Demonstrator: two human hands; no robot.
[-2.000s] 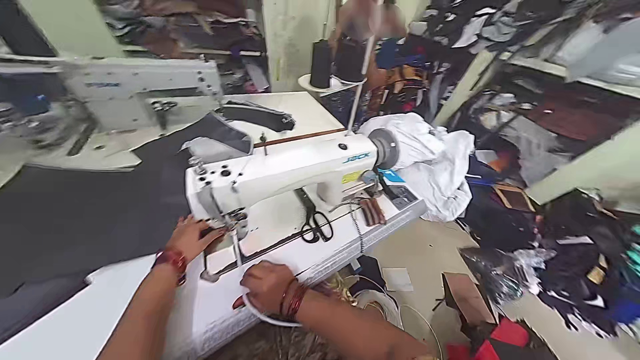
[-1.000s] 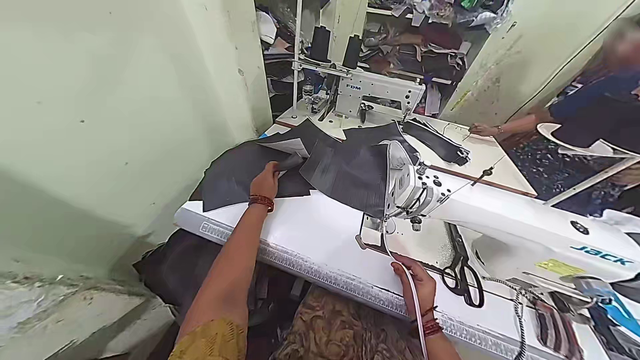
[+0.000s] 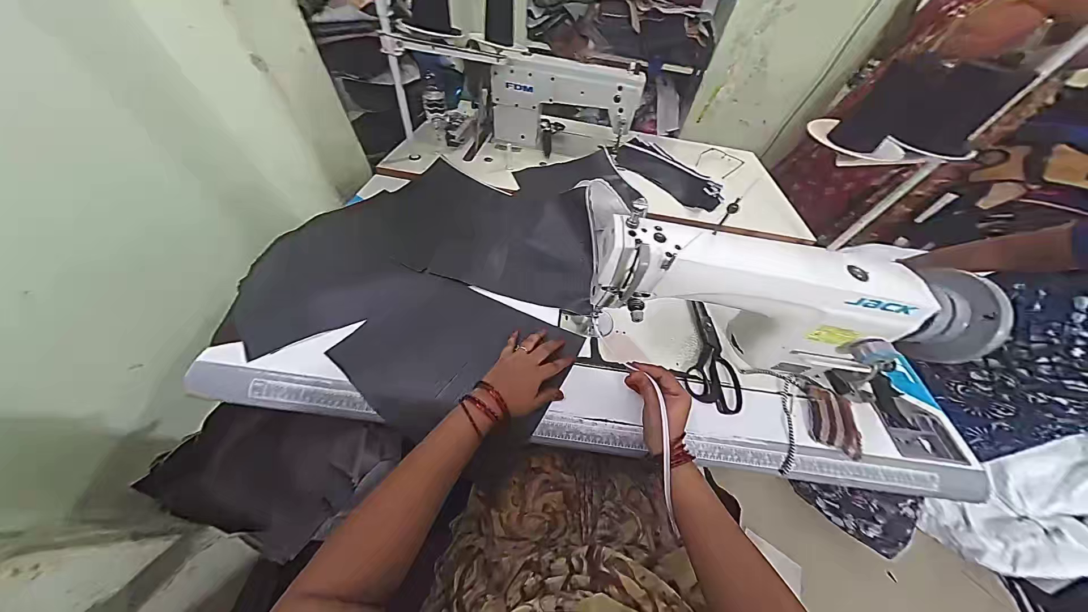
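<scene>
My left hand [image 3: 531,374] lies spread, palm down, on a dark fabric panel [image 3: 425,340] at the front of the machine bed. A thin white strip of tape or piping [image 3: 659,416] is pinched between the thumb and fingers of my right hand [image 3: 663,399], just right of the needle area, and it hangs down over my wrist. The white Jack sewing machine [image 3: 765,263] has its head above both hands. Another dark panel [image 3: 527,242] is bunched against the left of the head. Black-handled scissors [image 3: 716,374] lie on the bed under the arm, right of my right hand.
A second sewing machine [image 3: 561,85] stands behind, with dark pieces [image 3: 671,174] on its table. Dark cloth [image 3: 280,476] hangs below the front left edge. A green wall [image 3: 127,212] rises at the left. Another person's arm [image 3: 994,248] is beyond the handwheel at the right.
My left hand has come from the dark fabric farther left to a panel near the needle. That panel now lies across the front of the table. The right hand still holds the white strip.
</scene>
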